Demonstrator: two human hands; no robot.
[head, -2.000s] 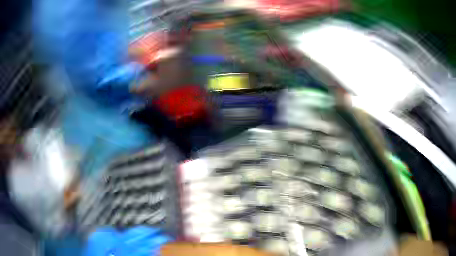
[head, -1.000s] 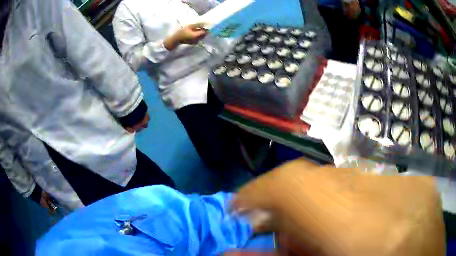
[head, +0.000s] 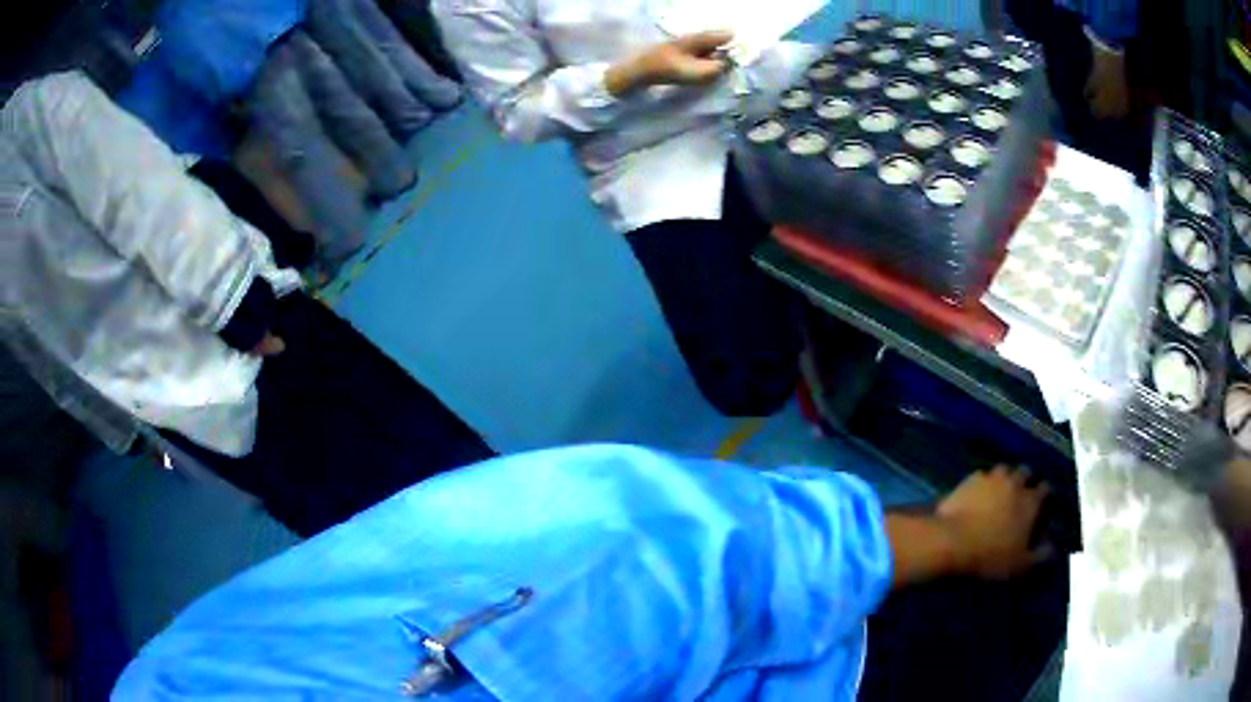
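Observation:
My left hand [head: 991, 523], bare below a blue sleeve, is at the bench's near left edge, beside the white sheet. Its fingers are slightly apart against a dark area, and nothing shows in it. A dark blurred shape at the right edge may be my right hand; I cannot tell. Fine grey parallel lines [head: 1157, 427], perhaps strip adhesives, lie beside that shape. The white backing sheet [head: 1132, 658] bears pale round films [head: 1133, 532]. A blister tray [head: 1166, 254] of round, dark-rimmed parts is cut off at the right.
Stacked trays [head: 878, 206] with round parts on top stand on a red board [head: 892, 291] at the bench's far end. A sheet of pale discs [head: 1063, 250] lies beside them. A coworker in white [head: 659, 151] holds a white sheet. Another white smock [head: 124, 261] is at the left.
The view has swung so that the trays sit further right. My left hand, large and blurred a second ago, now shows smaller at the bench edge. More blue floor shows.

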